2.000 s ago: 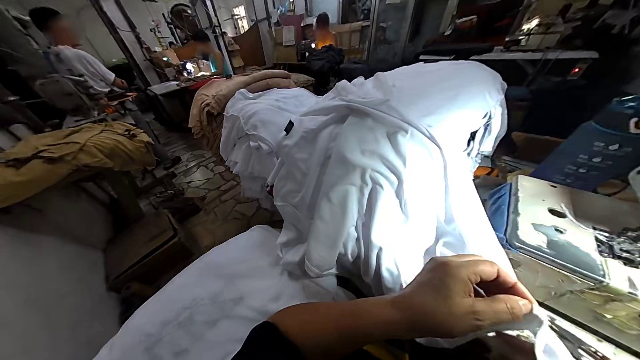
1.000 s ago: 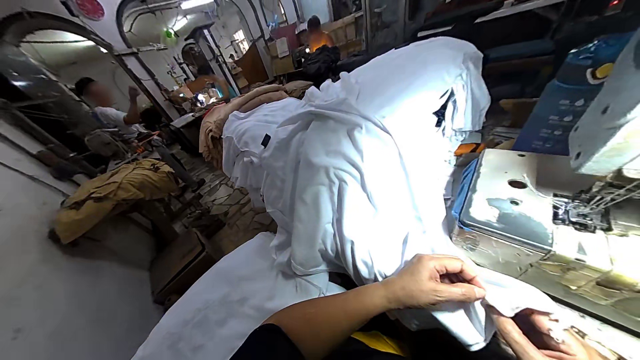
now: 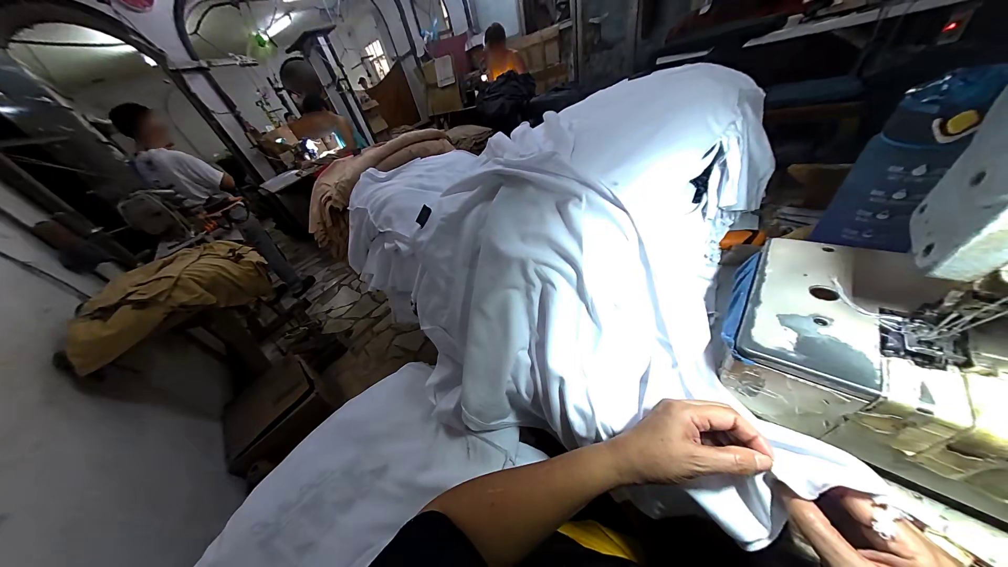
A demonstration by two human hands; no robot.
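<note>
White knit garments (image 3: 551,291) lie heaped in front of me, one with a small dark label. My left hand (image 3: 697,442) pinches the edge of a white garment between thumb and fingertips, low and right of centre. At the bottom right, my right hand (image 3: 866,528) has its fingers at the same cloth, which partly covers them; bits of white thread show on it. An industrial sewing machine (image 3: 819,315) stands beyond the hands on the right, its presser foot area (image 3: 925,339) threaded.
A blue container (image 3: 882,189) stands behind the machine. Brown cloth (image 3: 169,295) is piled at left, above a cardboard box (image 3: 272,409). Tan cloth (image 3: 339,185) lies behind the white heap. A person (image 3: 177,169) is at the left back, others farther off.
My right hand, out of view two seconds ago, came into view at the bottom right by the cloth. My left hand still pinches the fabric. The view has turned somewhat.
</note>
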